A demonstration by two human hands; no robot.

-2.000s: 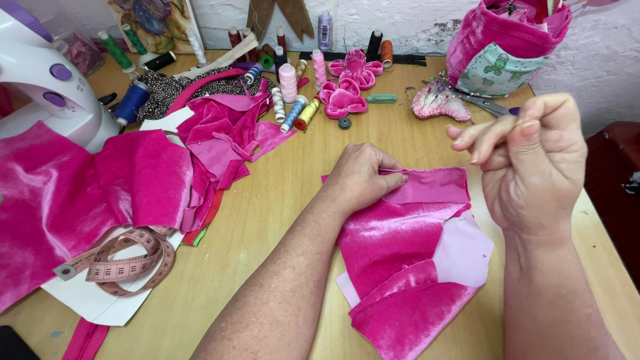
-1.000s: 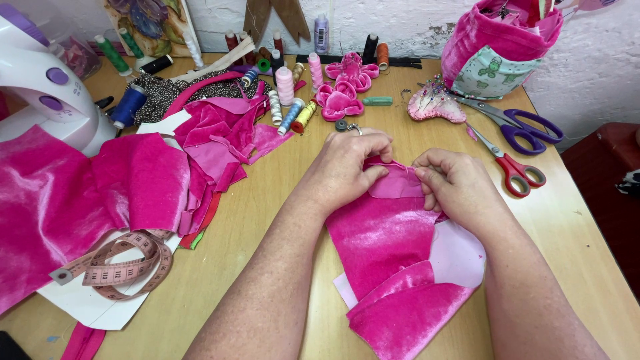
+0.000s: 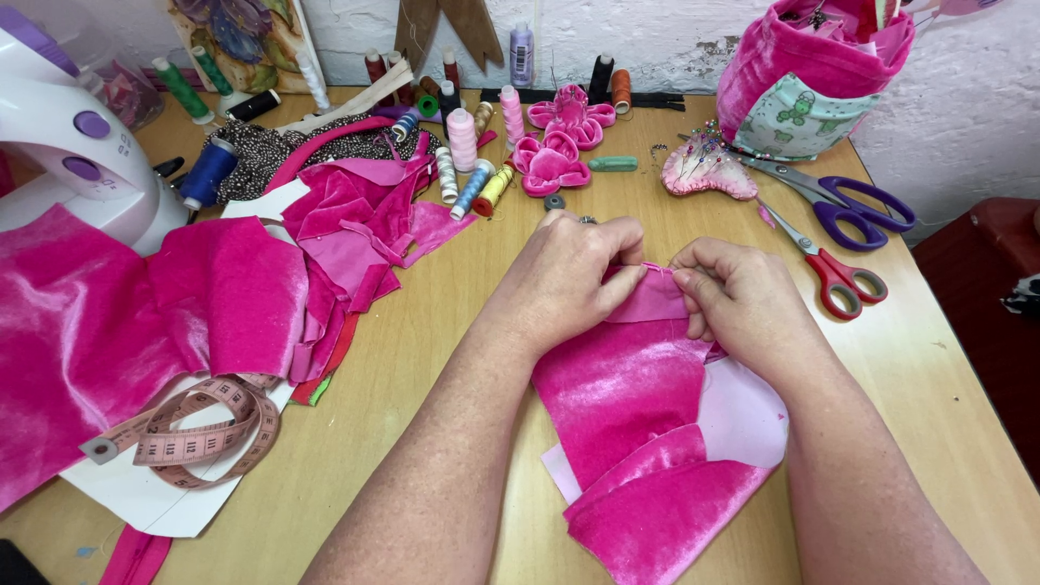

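Observation:
A folded piece of pink velvet fabric (image 3: pixel 634 390) lies on the wooden table, its lighter backing showing at the top and right. At its top edge my left hand (image 3: pixel 573 276) pinches the fabric between thumb and fingers. Just to the right, my right hand (image 3: pixel 735 296) has thumb and forefinger together on the same edge. A short stretch of the edge shows between the fingertips. Whether a needle is there I cannot tell. Behind my right hand rests a heart-shaped pincushion (image 3: pixel 708 172) full of pins.
Purple-handled scissors (image 3: pixel 849 213) and red-handled scissors (image 3: pixel 837 280) lie at the right. Thread spools (image 3: pixel 461 142) and velvet flowers (image 3: pixel 552 165) stand or lie at the back. At the left are a sewing machine (image 3: pixel 65 130), pink fabric (image 3: pixel 65 325) and a coiled tape measure (image 3: pixel 195 443).
My right hand, raised and off the fabric two seconds ago, has come down to its top edge. My left hand stays on that edge. Both pairs of scissors now show fully.

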